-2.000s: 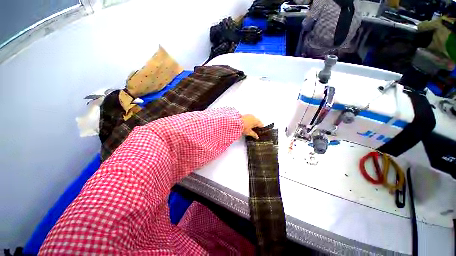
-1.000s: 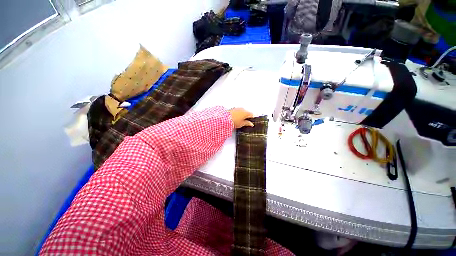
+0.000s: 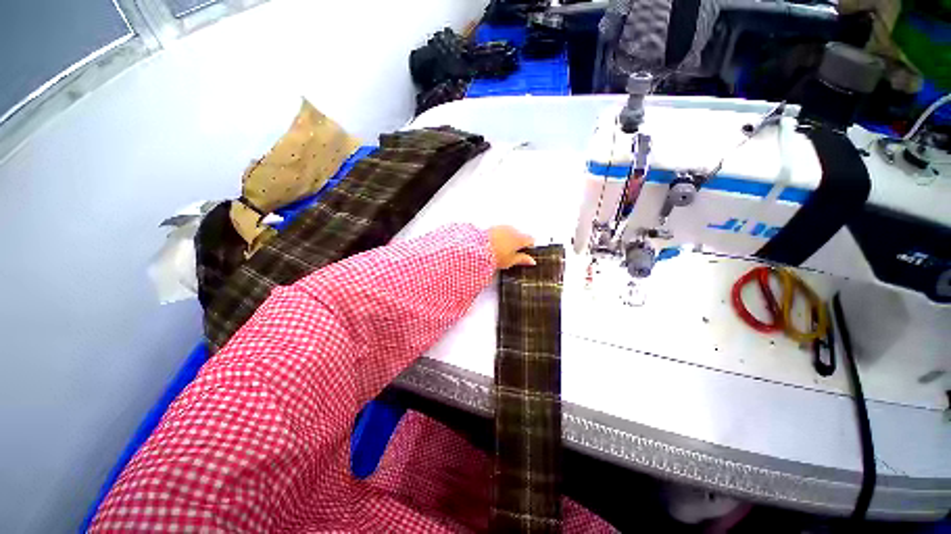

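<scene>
A dark brown plaid strip lies lengthwise on the white table, left of the needle area, and hangs over the front edge towards my lap. My left hand is at its far end, fingers on the upper left corner, holding it. The palm is mostly hidden by the red-and-white checked sleeve. The strip's far end lies beside the presser foot area, not under it. My right hand is not seen. A pale, blurred shape shows below the table edge; I cannot tell what it is.
The white sewing machine stands right of the strip. Red and yellow scissors and a black cord lie farther right. A plaid bundle and tan dotted material are at the left by the wall. A person is behind.
The camera view has shifted, so the table and machine appear farther left and higher. The strip's far end lies flatter and the strip hangs straighter. My left hand stays at its end.
</scene>
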